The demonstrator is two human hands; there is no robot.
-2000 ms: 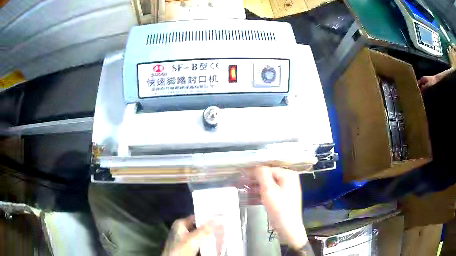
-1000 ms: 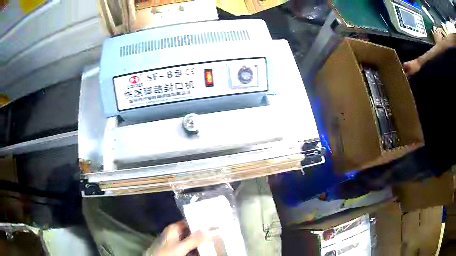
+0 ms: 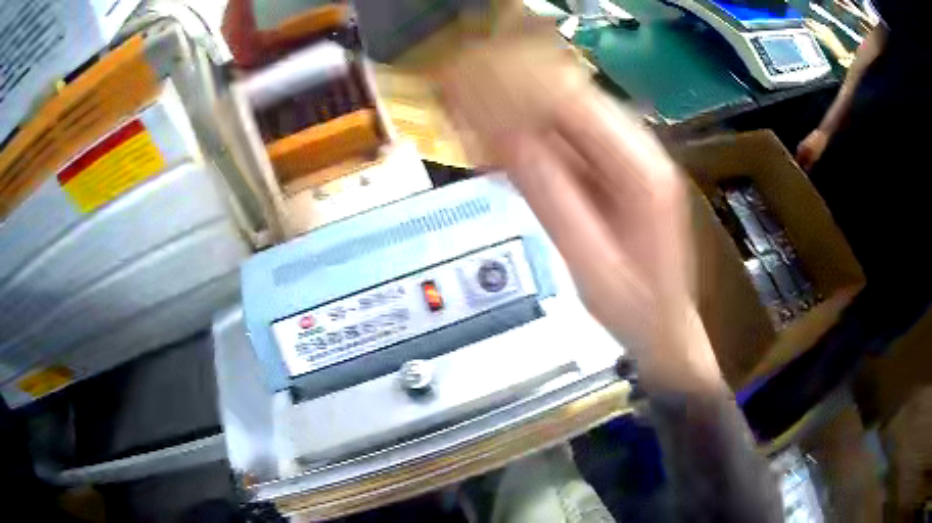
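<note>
The pale blue-grey sealer [image 3: 399, 296] stands in front of me, tilted in view, its red switch lit. Its white sealing bar [image 3: 460, 403] with a round knob runs along the front above the brown layered edge. My right hand [image 3: 603, 194], strongly blurred, reaches up from the lower right across the sealer's right side. Its fingertips merge into blurred skin and a dark grey shape at the top edge; whether it holds anything cannot be told. My left hand and the bagged white box are not seen.
A large white machine [image 3: 133, 255] with a red-yellow label stands left. An orange-brown opening [image 3: 322, 143] lies behind the sealer. An open carton [image 3: 726, 332] with dark packed items is right, beside a person in dark clothing. A scale [image 3: 782, 56] sits on the green bench [image 3: 664, 66].
The view has swung up and left, bringing in the white machine. The bagged box and my left hand have left the picture. My right hand has come back, reaching over the sealer.
</note>
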